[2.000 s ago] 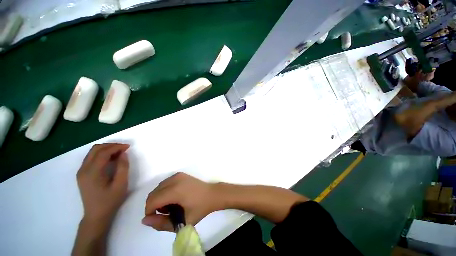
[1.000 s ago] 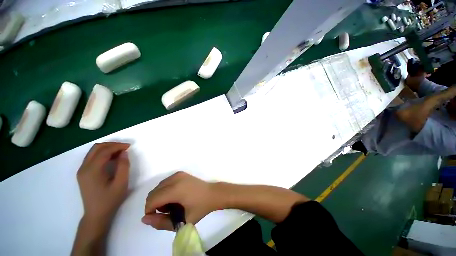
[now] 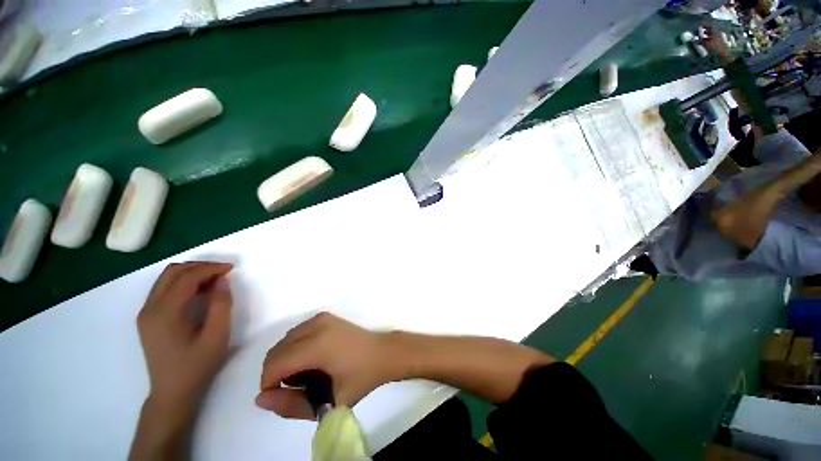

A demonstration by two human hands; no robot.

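My left hand (image 3: 187,315) rests on the white bench (image 3: 405,261) at the lower left, fingers curled, with nothing seen in it. My right hand (image 3: 324,362) is to its right, closed around the black handle of a tool (image 3: 340,432). The tool's pale yellow part points down past the bottom edge, where its end is cut off. White oblong housings (image 3: 138,210) lie on the green belt (image 3: 243,54) beyond the bench, several with a tan flat face. Neither hand touches a housing.
A grey metal upright (image 3: 513,90) slants up from the bench's far edge. A clear ridged plastic sheet (image 3: 612,149) lies flat farther along the bench. A person in grey (image 3: 720,225) sits at the right. A green metal fixture (image 3: 689,133) stands near them.
The housings on the belt have moved left, and another has come out from behind the upright. My hands and the tool have hardly moved. The person at the right now has an arm raised toward the belt.
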